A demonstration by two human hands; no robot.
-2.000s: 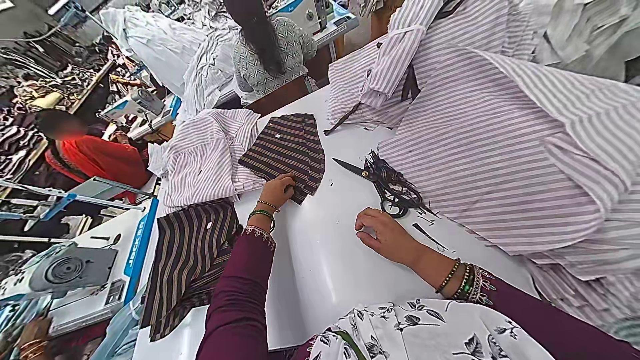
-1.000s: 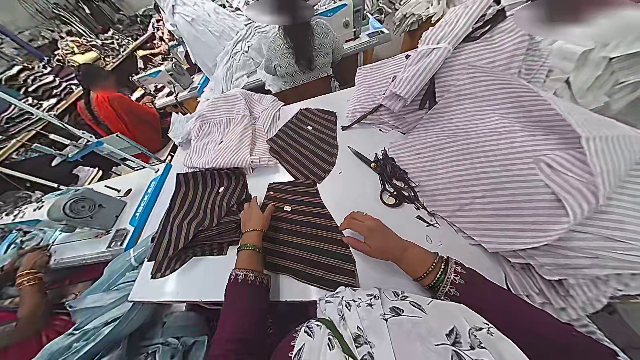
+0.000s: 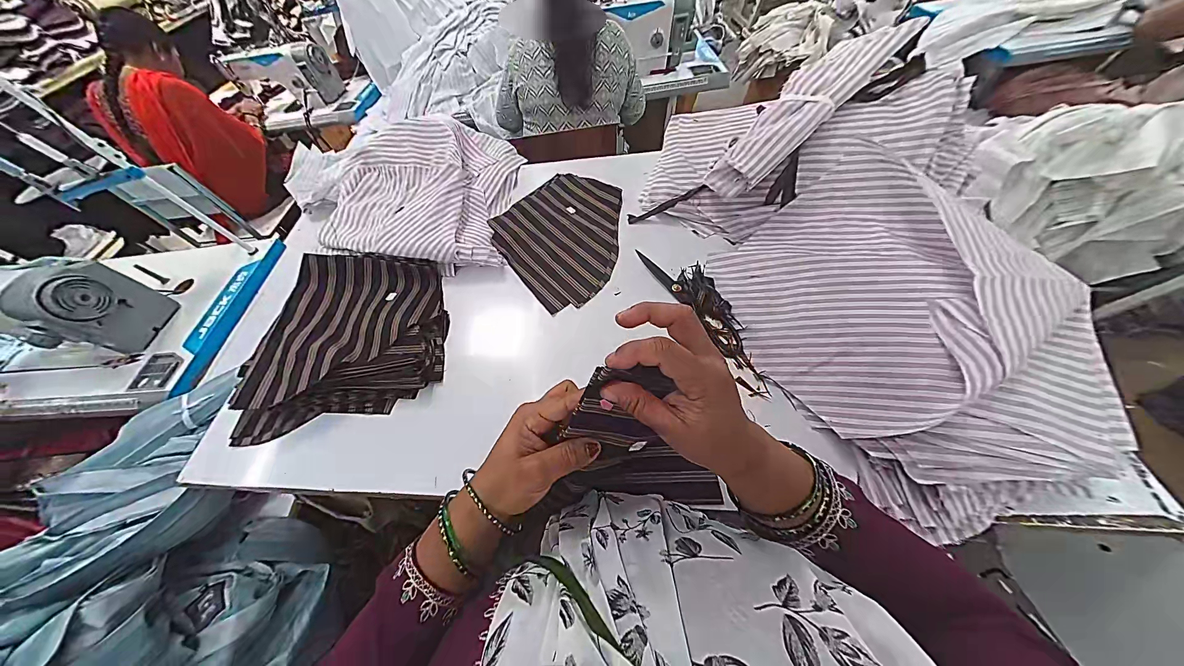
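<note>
Between my hands, at the table's near edge, is a dark striped fabric panel with a small pale tag. My left hand pinches its left side between thumb and fingers. My right hand has its thumb on the panel's upper part, with the index and middle fingers raised and curved; part of the grip is hidden. A stack of dark striped panels lies to the left, and another dark striped panel lies beyond my hands. Black-handled scissors rest right of it, partly covered by dark thread scraps.
Purple-and-white striped fabric is heaped on the right of the white table; more striped fabric lies at the back left. A sewing machine stands at left. One person in red and another in patterned clothing sit beyond.
One second ago the dark panel lay flat on the table under my left hand; now it is lifted and bent between both hands. My right hand has moved onto it.
</note>
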